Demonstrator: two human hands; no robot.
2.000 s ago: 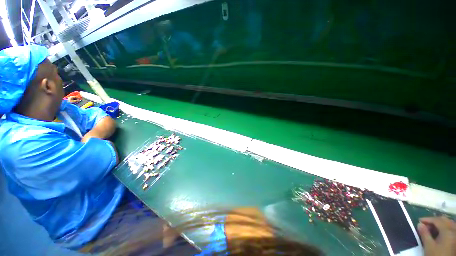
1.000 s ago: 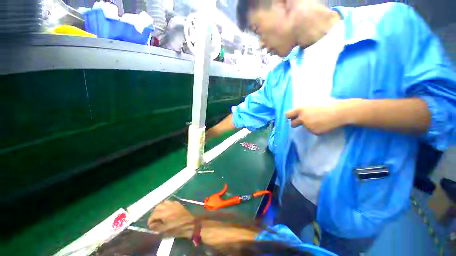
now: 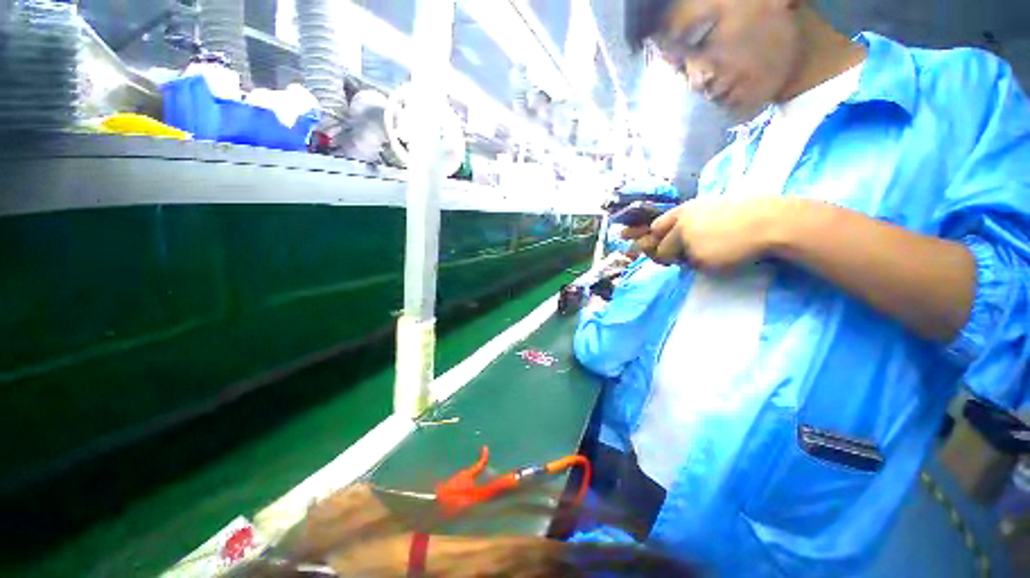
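Note:
My right hand [image 3: 348, 522] is at the bottom of the head view, beside the white edge strip [image 3: 296, 504]. It is blurred, with a red band at the wrist, and its fingers and anything under them cannot be made out. My left hand is not in view. An orange-red air blow gun [image 3: 468, 490] with a hose lies on the green bench just beyond my right hand. A red patch [image 3: 236, 544] is on the edge strip, left of my hand.
A person in a blue smock [image 3: 841, 226] stands at the right, holding a small dark item [image 3: 636, 213]. A white post [image 3: 421, 215] rises by the strip. Small red parts [image 3: 537, 357] lie further up the bench. A blue basket [image 3: 237, 111] is on the shelf.
The view has swung right, away from the heaps and black panel. Since one second ago, the standing person's far arm has drawn back from the belt, and a dark item now shows in their hands.

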